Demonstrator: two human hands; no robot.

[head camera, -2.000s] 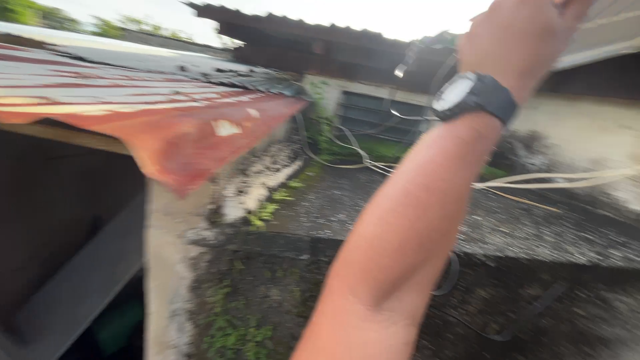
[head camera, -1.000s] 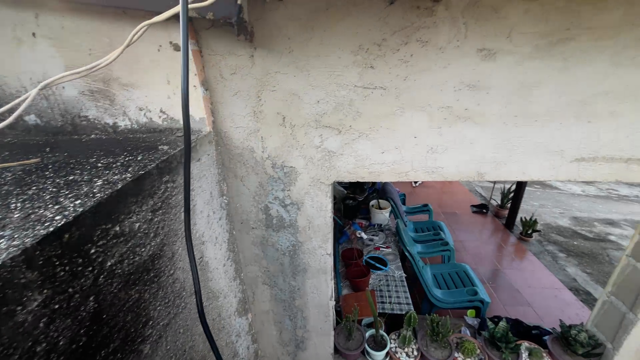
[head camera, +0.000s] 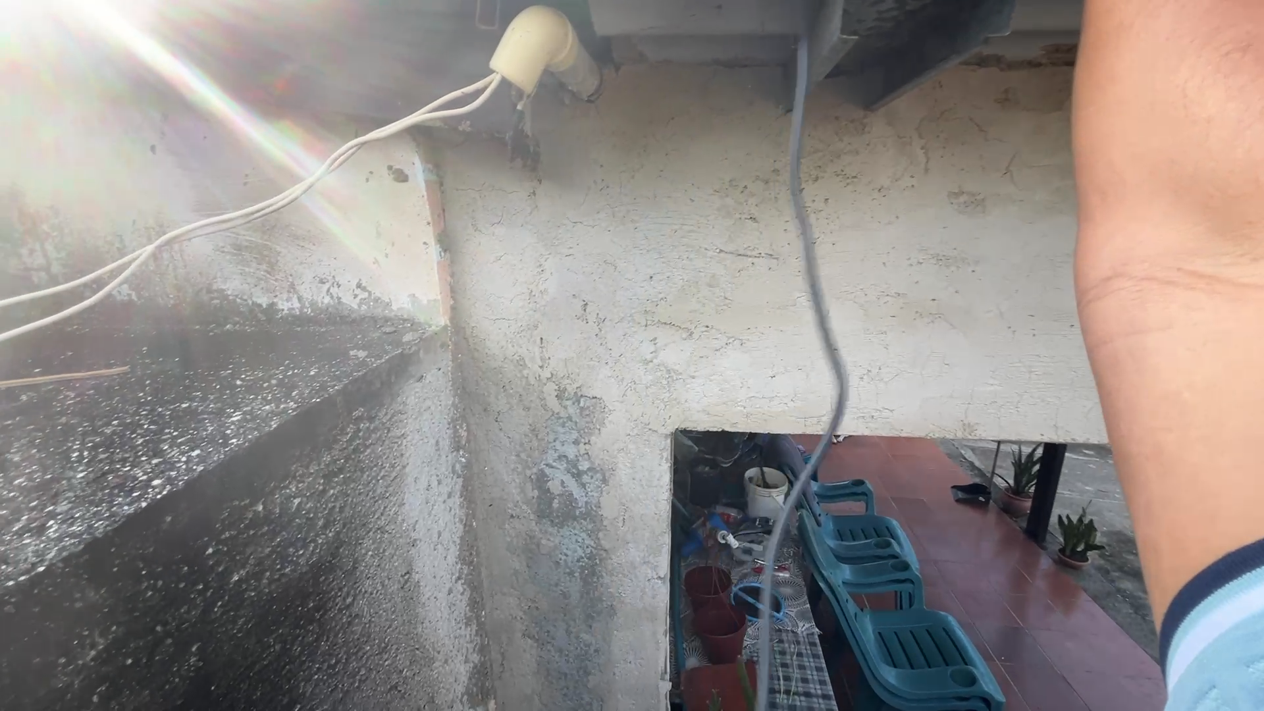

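Neither of my hands is in view. My bare forearm rises along the right edge, its light blue sleeve cuff at the bottom right, and the hand is beyond the top of the picture. A grey cable [head camera: 812, 257] hangs from the roof underside down the plastered wall [head camera: 612, 237] and across the wall opening. Two twisted white wires [head camera: 326, 173] come out of a cream plastic pipe elbow [head camera: 533, 47] at the top and run down to the left edge.
A rough dark concrete ledge [head camera: 247, 415] juts out at the left. Metal roof supports [head camera: 938, 44] cross the top. Through the opening are teal plastic chairs [head camera: 918, 647], red pots [head camera: 719, 632], a white bucket [head camera: 765, 492] and potted plants [head camera: 1078, 538].
A raised forearm has come into view at the right. The pipe elbow and roof underside now show as the view has shifted. The watch seen two seconds ago is out of view.
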